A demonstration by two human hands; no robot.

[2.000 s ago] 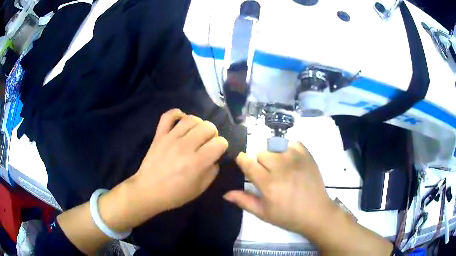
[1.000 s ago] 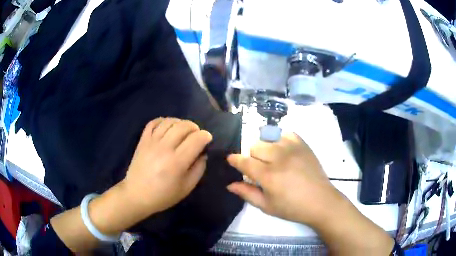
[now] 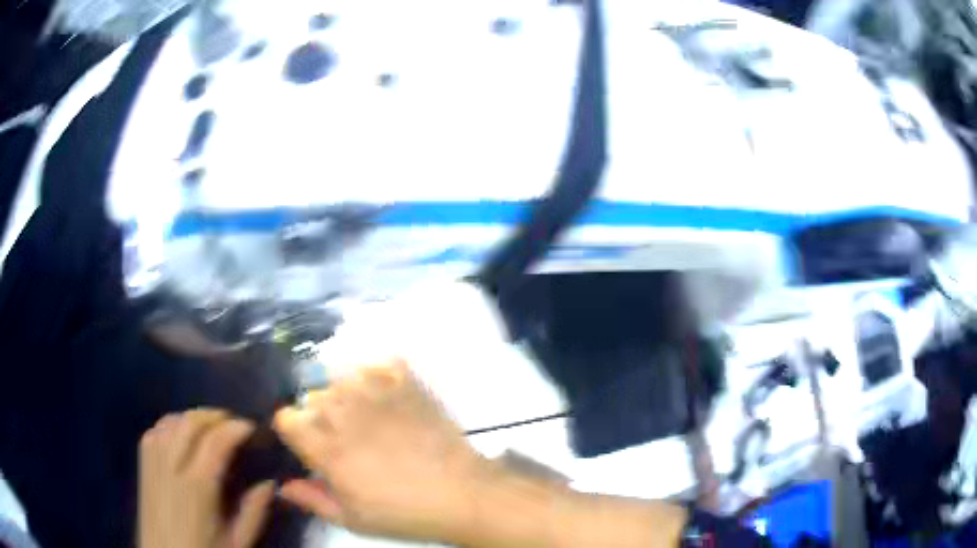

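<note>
The picture is blurred. A large black cloth (image 3: 64,375) lies at the left, by the needle end of the white sewing machine (image 3: 375,128). My left hand (image 3: 198,476) is at the lower left on the black cloth, fingers curled, cut off by the bottom edge. My right hand (image 3: 375,455) is just right of it, at the cloth's right edge, below the blurred metal parts (image 3: 284,332) of the machine. Its thumb and fingers are near the cloth; whether they pinch it cannot be told. The needle and presser foot are not clear.
A long black strip (image 3: 587,118) hangs over the machine head. A dark flat object (image 3: 627,412) lies under the arm, with black cloth beside it. Small tools (image 3: 755,428) lie blurred on the right. A bright blue object (image 3: 795,514) is at the lower right.
The view has swung to the right, so the machine, cloth and both hands appear further left. My hands look closer together, and the left is now partly cut off.
</note>
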